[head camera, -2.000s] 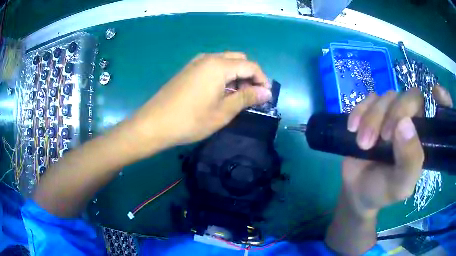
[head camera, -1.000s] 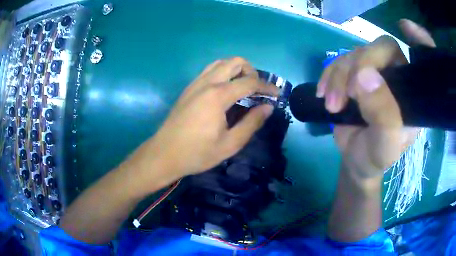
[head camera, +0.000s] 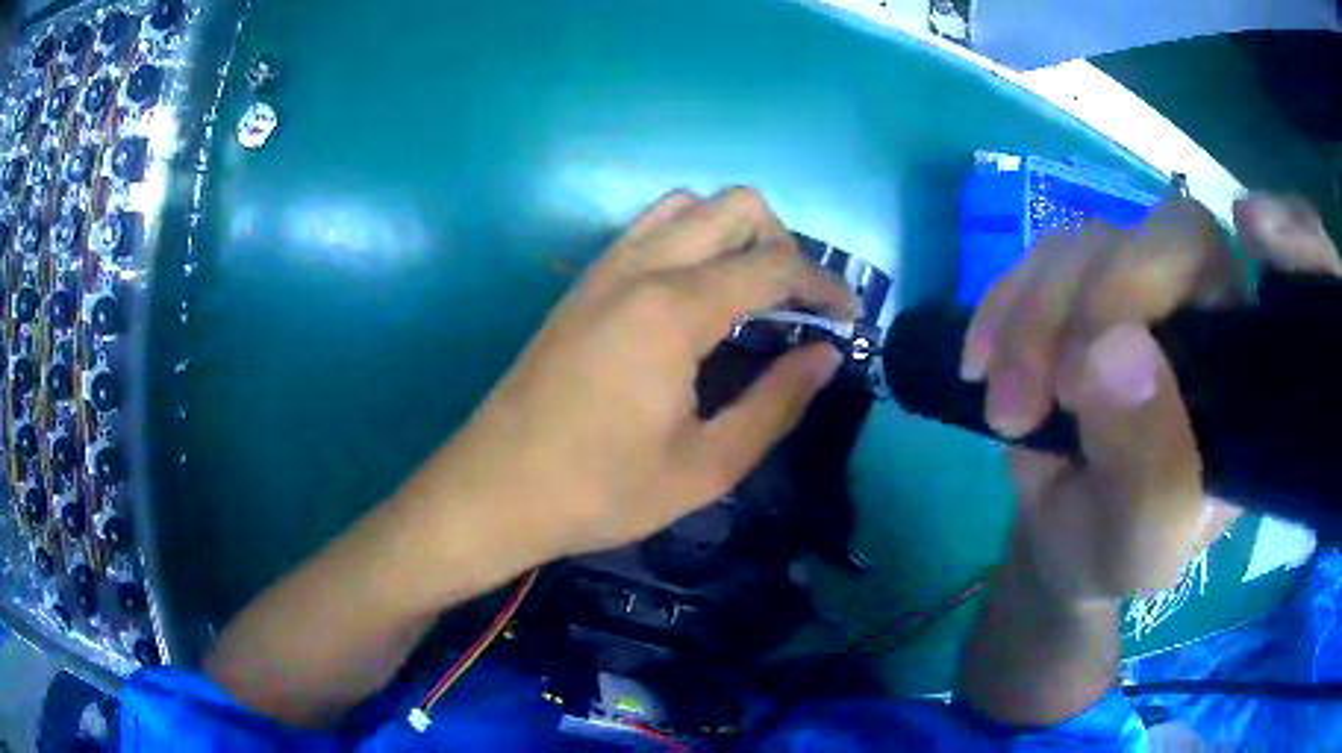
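Observation:
The black housing lies on the green mat in front of me, its barrel end partly under my left hand. My left thumb and fingers hold a thin white lead at the barrel end. My right hand is closed around the black electric screwdriver, which lies almost level. Its tip meets the small silvery part at my left fingertips; the bit itself is barely visible. A red and yellow lead with a white connector comes from the housing's lower left.
A clear tray with rows of small round-topped modules stands at the left. A small round silvery piece lies beside it. A blue parts bin is at the right, partly behind my right hand. White cables lie at the lower right.
The screwdriver has moved left from apart to the barrel end, where my left fingers are. The housing's barrel end has tilted to the right in view. The whole view has shifted.

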